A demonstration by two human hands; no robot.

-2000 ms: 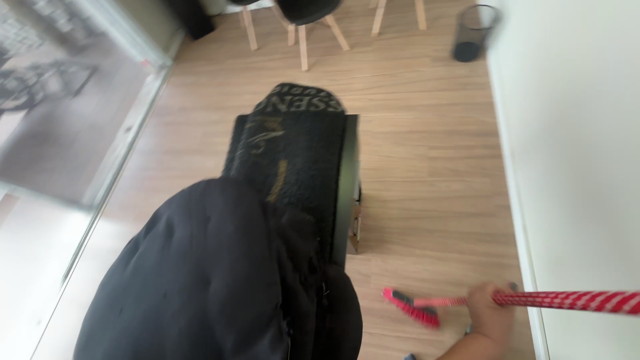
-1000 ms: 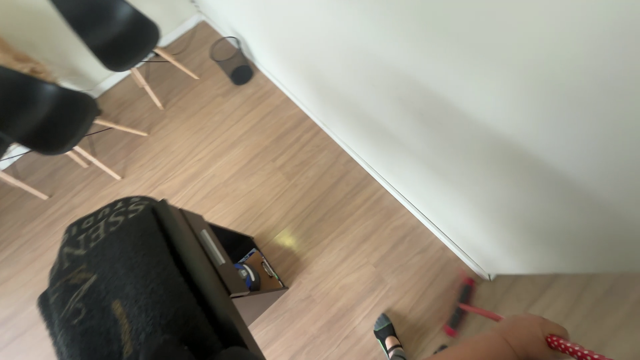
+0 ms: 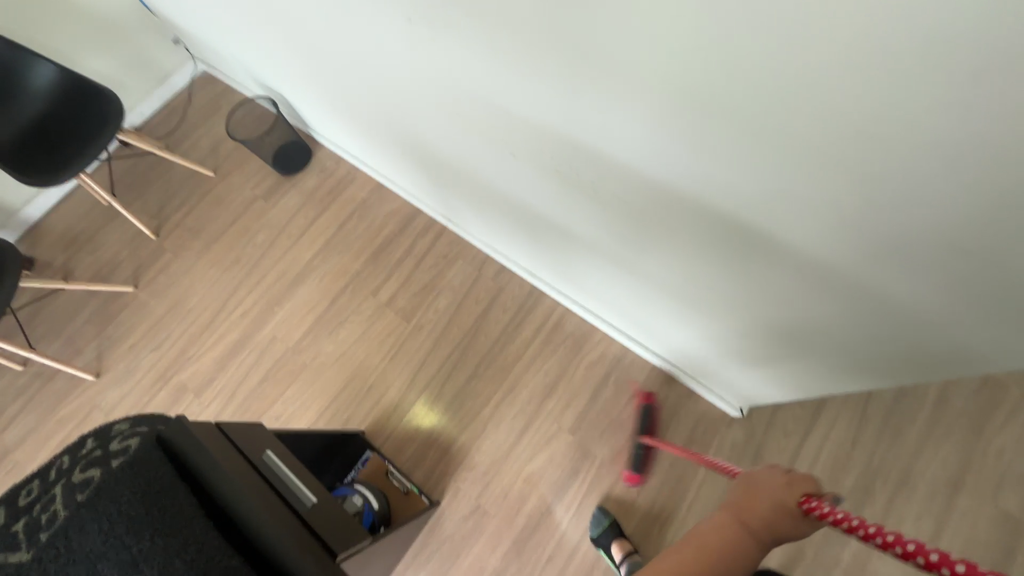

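My right hand [image 3: 774, 502] grips the red, white-dotted handle [image 3: 888, 540] of a push broom at the lower right. The handle slants down to the broom's red and dark head [image 3: 642, 438], which is on the wood floor near the wall's corner and looks slightly blurred. My foot in a dark shoe or sock [image 3: 606, 528] stands just below the broom head. My left hand is outside the view.
A dark cabinet with a cloth bearing writing [image 3: 88, 496] on top stands lower left, its drawer [image 3: 400, 532] pulled out with items inside. A mesh wastebasket [image 3: 272, 136] stands by the white wall [image 3: 600, 160]. Black chairs [image 3: 60, 112] with wooden legs are at the left.
The view has swung strongly toward the wall. My right hand still holds the broom, whose head now lies near the wall's corner. The large black object in front of the cabinet has left the view.
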